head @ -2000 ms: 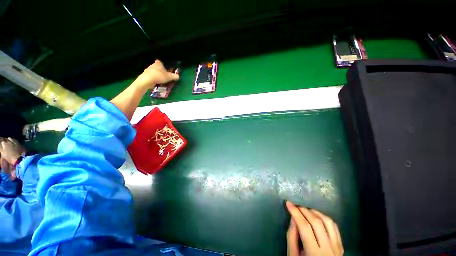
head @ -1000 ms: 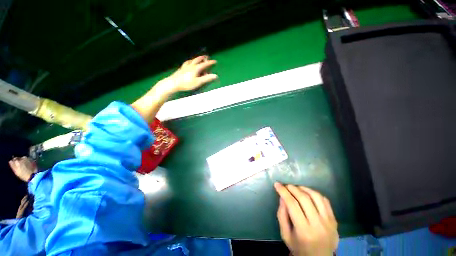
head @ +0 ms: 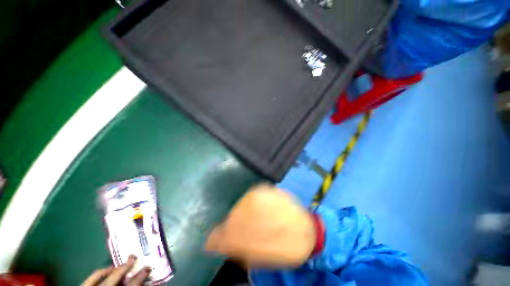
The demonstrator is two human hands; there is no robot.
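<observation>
An open phone body [head: 134, 232], silvery white with a pink-red edge and an orange spot in its middle, lies on the dark green bench mat at the lower left. My left hand [head: 120, 275] is cut off by the bottom edge; its fingertips rest on the phone's lower end. My right hand [head: 265, 229] is blurred, to the right of the phone and apart from it, below the black tray's near corner; its fingers cannot be made out. A dark red band is at its wrist.
The black tray [head: 218, 72] fills the upper middle, with a small silver-blue pile in it. The white strip [head: 72, 139] and green belt [head: 33, 123] curve at left. A red bin [head: 22, 280] shows at the lower left edge. Another person's blue sleeve [head: 442, 33] is beyond the tray.
The view has swung right, towards the tray and floor. My left hand has come from the belt to the phone, which stands more upright in view. My right hand has moved towards the tray.
</observation>
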